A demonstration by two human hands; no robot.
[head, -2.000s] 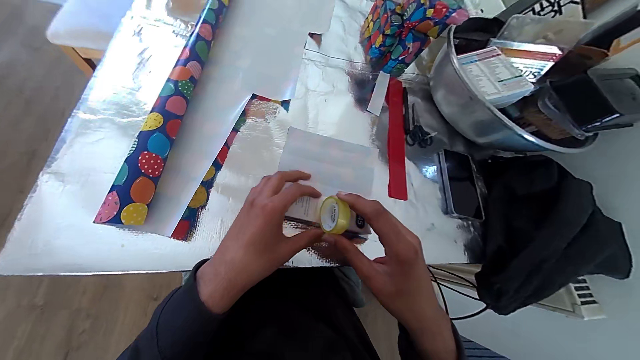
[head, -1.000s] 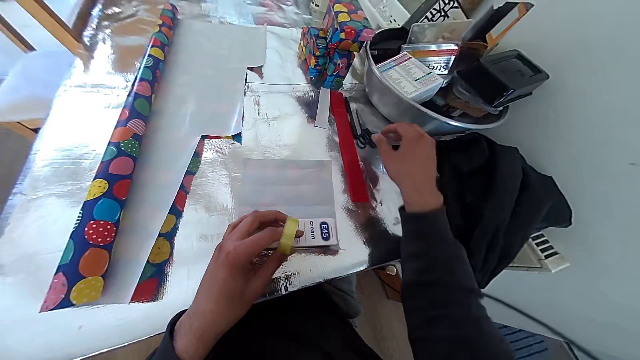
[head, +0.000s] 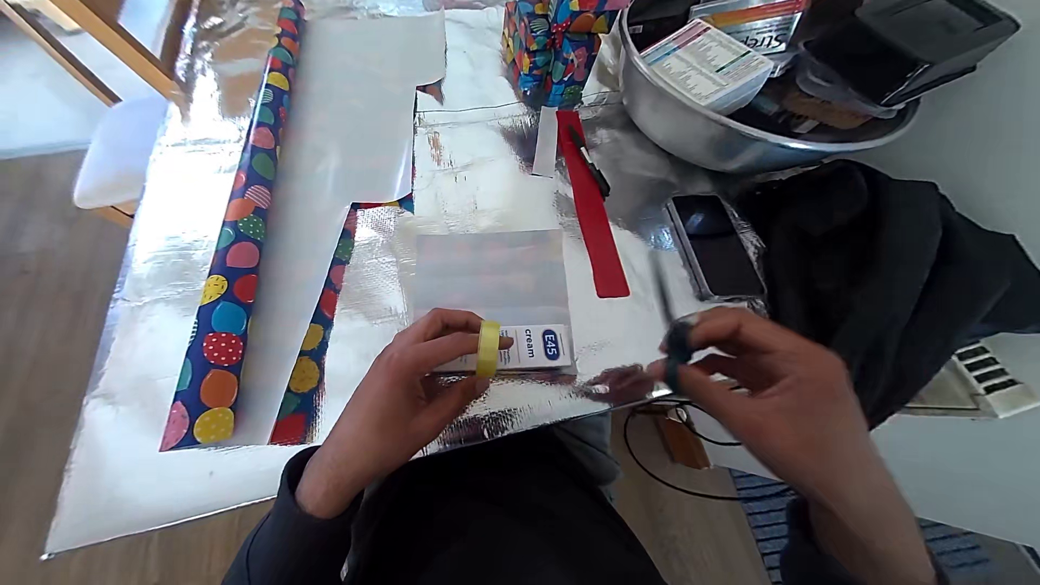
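Note:
My left hand (head: 406, 390) holds a roll of yellow-edged adhesive tape (head: 487, 349) upright over a small white cream box (head: 532, 345). The box lies on the near end of a cut piece of wrapping paper (head: 491, 272), its pale back facing up. To the right, my right hand (head: 756, 374) grips dark-handled scissors (head: 678, 345) by the handles, blades pointing away from me; they are blurred. A patterned roll of wrapping paper (head: 231, 276), partly unrolled, lies on the left. A red strip (head: 593, 211) and a black pen (head: 595, 166) lie beyond the box.
Silvery foil-like sheeting (head: 154, 479) covers the table. A metal bowl (head: 691, 130) full of boxes and containers stands at the back right, beside a wrapped present (head: 552, 53). A phone (head: 719, 248) and black cloth (head: 886, 260) lie at the right. A chair (head: 118, 154) stands beyond the left edge.
My right hand has left the tape roll, reached to the scissors near the red strip, and come back toward me with them. My left hand still holds the tape. The view has shifted.

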